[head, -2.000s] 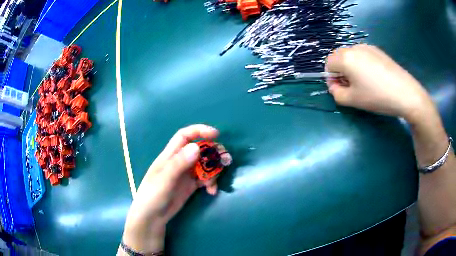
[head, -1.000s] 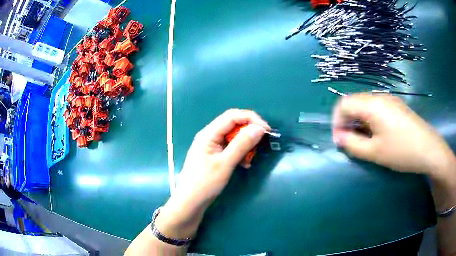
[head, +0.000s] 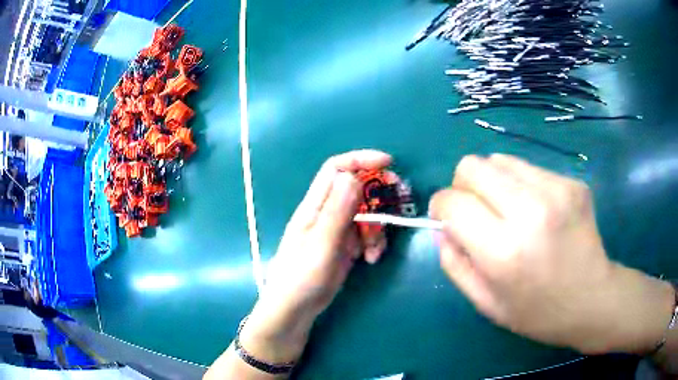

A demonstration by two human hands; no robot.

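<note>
My left hand [head: 320, 230] holds an orange connector housing [head: 370, 230] above the green tabletop. The black insert [head: 381, 194] faces up, and silvery tabs [head: 407, 208] show at the housing's right side. My right hand [head: 513, 237] is closed on a thin white stick-like piece [head: 401, 220]. Its far end lies over the housing, beside my left fingers. I cannot tell whether it enters the housing. No dark lead can be made out between the hands.
A pile of black-and-white leads [head: 528, 56] lies at the upper right, with a loose lead [head: 535, 139] below it. A heap of orange housings [head: 149, 133] lies at the left beside a light-blue tray [head: 98, 241]. A pale line [head: 247, 148] crosses the green tabletop [head: 178, 297].
My right hand has moved left and down, bringing the white piece onto the housing. My left hand has turned the housing so its black insert shows. The wire end at my left fingertips no longer shows.
</note>
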